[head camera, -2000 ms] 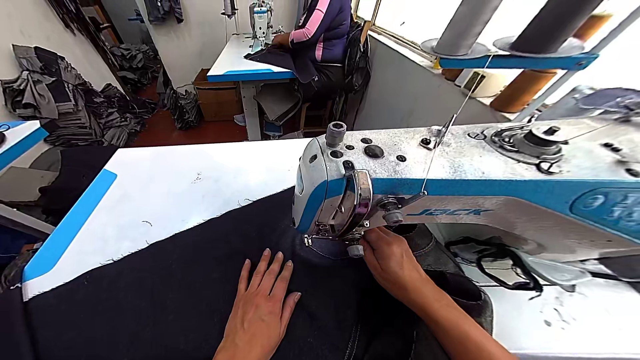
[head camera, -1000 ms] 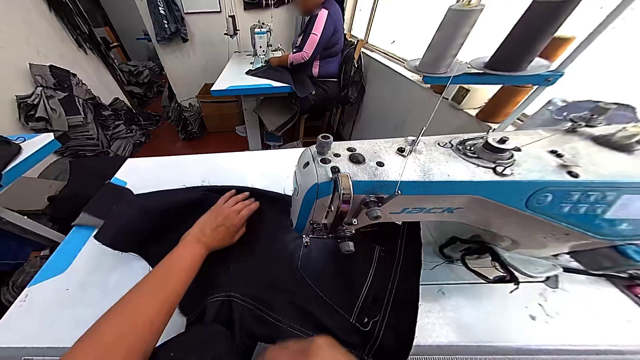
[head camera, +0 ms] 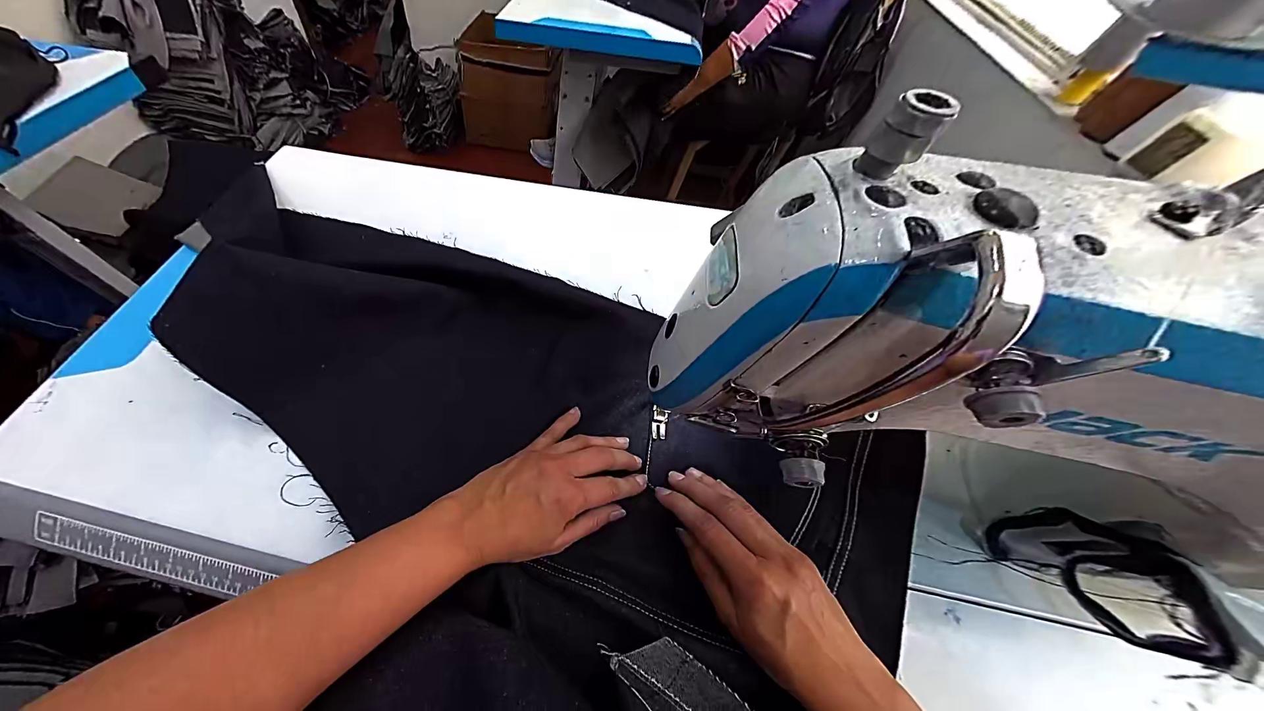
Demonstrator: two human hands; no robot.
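Observation:
Dark denim fabric (head camera: pixel 395 365) with light stitch lines lies across the table and under the presser foot (head camera: pixel 660 424) of a Jack sewing machine (head camera: pixel 839 296). My left hand (head camera: pixel 558 484) rests flat on the denim, left of a short stitched line below the foot, fingers apart. On the other side of that line, my right hand (head camera: pixel 750 563) presses the cloth with its fingers close together. The fingertips of both hands nearly meet just below the foot. A grey denim piece (head camera: pixel 676 676) with frayed edges lies near the bottom edge.
Black straps or cords (head camera: pixel 1116 583) lie under the machine arm at right. A ruler strip (head camera: pixel 148 553) runs along the table's front edge. Beyond stand another worktable (head camera: pixel 597 44), a seated person (head camera: pixel 770 79), a cardboard box (head camera: pixel 506 89) and heaps of dark garments (head camera: pixel 257 89).
My right hand, blurred at the bottom edge a second ago, now lies on the denim below the foot. My left hand has moved close to it. The view has moved nearer the machine.

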